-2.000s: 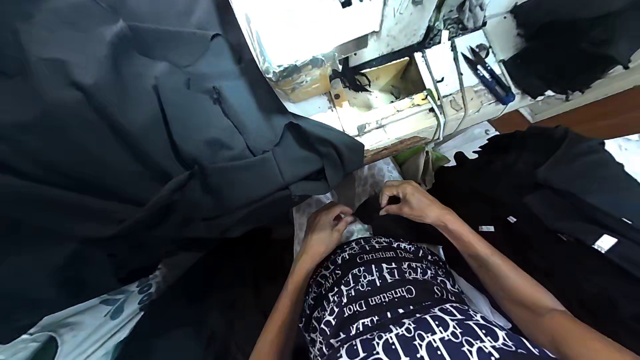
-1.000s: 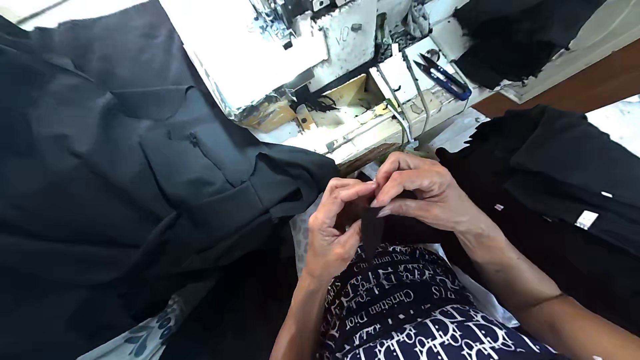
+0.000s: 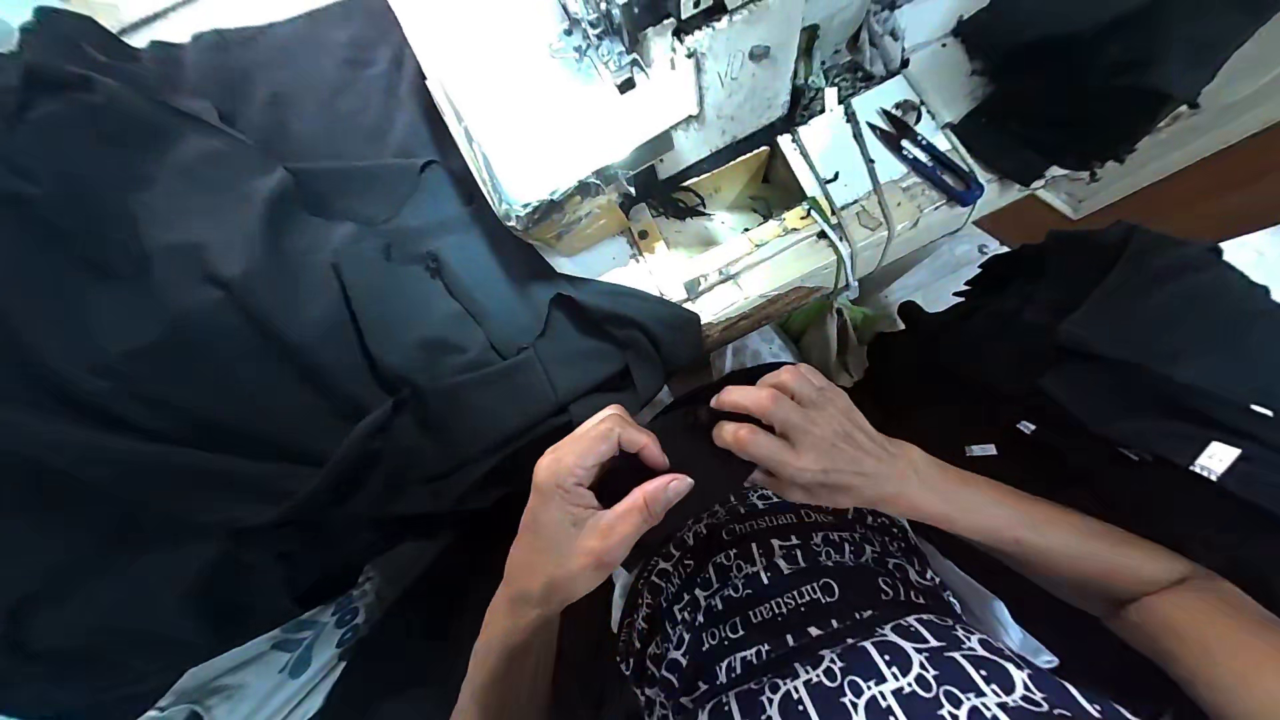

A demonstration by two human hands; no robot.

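A piece of black fabric (image 3: pixel 695 445) lies over my lap, on top of the printed garment I wear (image 3: pixel 790 600). At its left side is my left hand (image 3: pixel 600 500), thumb and index finger apart in a curve. My right hand (image 3: pixel 800 430) rests on the fabric's right part with its fingers curled; whether they pinch the cloth is hard to tell. Close to the left hand, a large dark garment (image 3: pixel 250 330) with a pocket and a waistband-like edge spreads over the left side.
A white sewing machine (image 3: pixel 560 100) stands at the top. Beside it are an open compartment with dark scraps (image 3: pixel 715 215) and blue-handled thread snips (image 3: pixel 930 160). Black cloth pieces with small white labels (image 3: pixel 1120 380) pile up at right; more black fabric (image 3: pixel 1090 80) lies at top right.
A second ago both hands held a small dark piece together, fingertips meeting. Now they are apart, lower over the lap, and the left thumb and index finger are spread.
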